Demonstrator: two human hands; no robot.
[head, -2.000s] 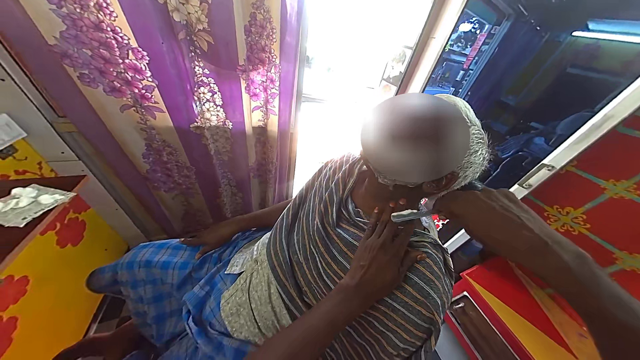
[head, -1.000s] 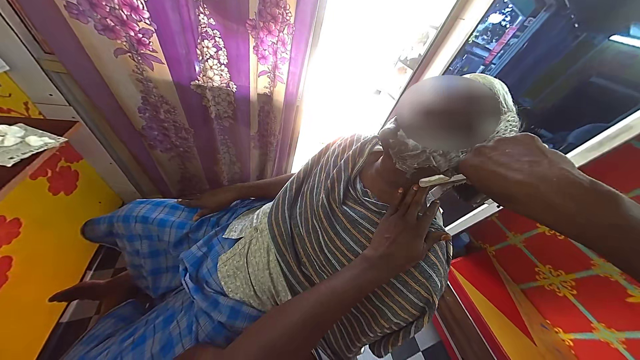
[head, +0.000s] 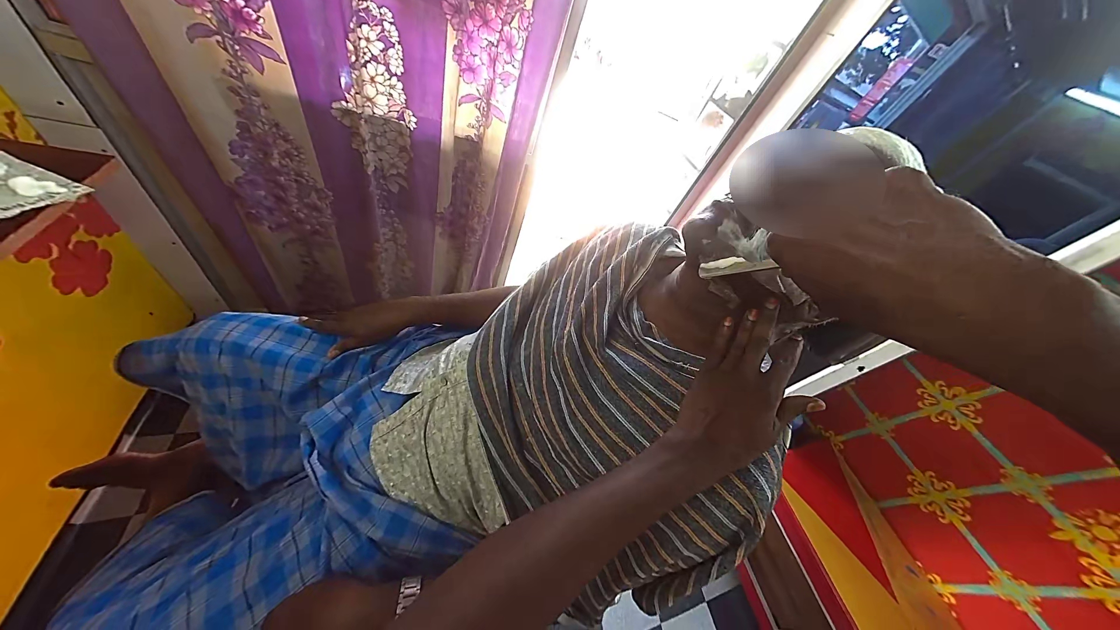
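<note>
My right hand (head: 875, 236) reaches in from the right and lies against the cheek and jaw of a seated person in a striped shirt (head: 569, 376). It is closed on a razor (head: 738, 267), whose pale, narrow end shows below the chin; its grip is hidden. White foam (head: 744, 241) clings around the chin and jaw. Coming up from the bottom, my left hand (head: 744, 385) rests its fingertips on the neck just under the razor, fingers extended. A small pale spot shows between two of those fingers; I cannot tell what it is.
The seated person's hand (head: 367, 324) lies on a blue checked cloth (head: 254, 367). A yellow cabinet (head: 79, 367) stands at the left, with a foam-smeared sheet (head: 31, 185) on it. Behind hangs a purple floral curtain (head: 332, 149). A red patterned panel (head: 989, 481) is at the lower right.
The seated person's head is tipped further back than two seconds ago. My right hand now covers more of the cheek, with the razor still in it. My left hand remains by the neck.
</note>
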